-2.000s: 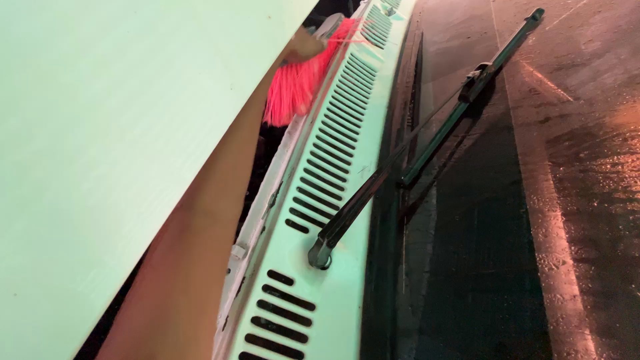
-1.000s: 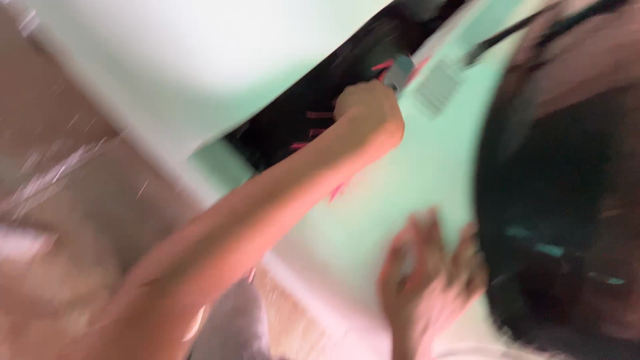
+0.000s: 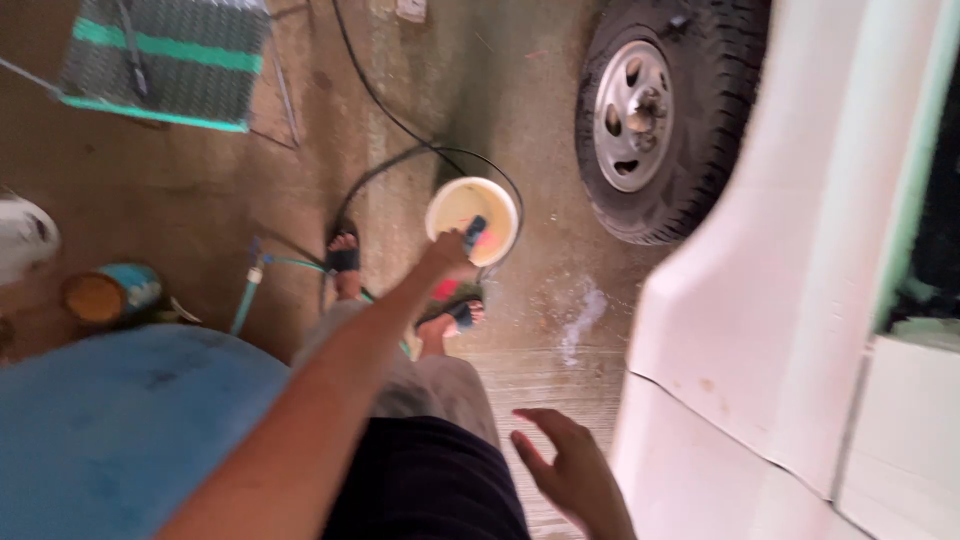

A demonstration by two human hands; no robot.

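Note:
My left hand [image 3: 450,255] reaches over a round whitish bucket [image 3: 433,217] on the wet floor, shut on a brush [image 3: 474,231] with a dark grey-blue back. Pink bristles show beside the brush's back, inside the bucket's rim. The bucket holds cloudy yellowish liquid. My right hand [image 3: 570,465] hangs at the lower right, fingers apart and holding nothing, left of the white vehicle body [image 3: 720,360]. A red-pink thing [image 3: 444,289] shows below my left hand, near my sandalled foot; what it is I cannot tell.
A black hose or cable [image 3: 375,97] loops around the bucket. The vehicle's tyre [image 3: 705,150] stands at the upper right. On the left are a blue rounded container [image 3: 135,420], a can on its side [image 3: 131,291], a green hose [image 3: 244,304] and a grey-green woven seat [image 3: 172,82].
The view has swung from the windshield and cowl down to the floor. My left hand and the brush have moved from the dark opening beside the cowl to the bucket.

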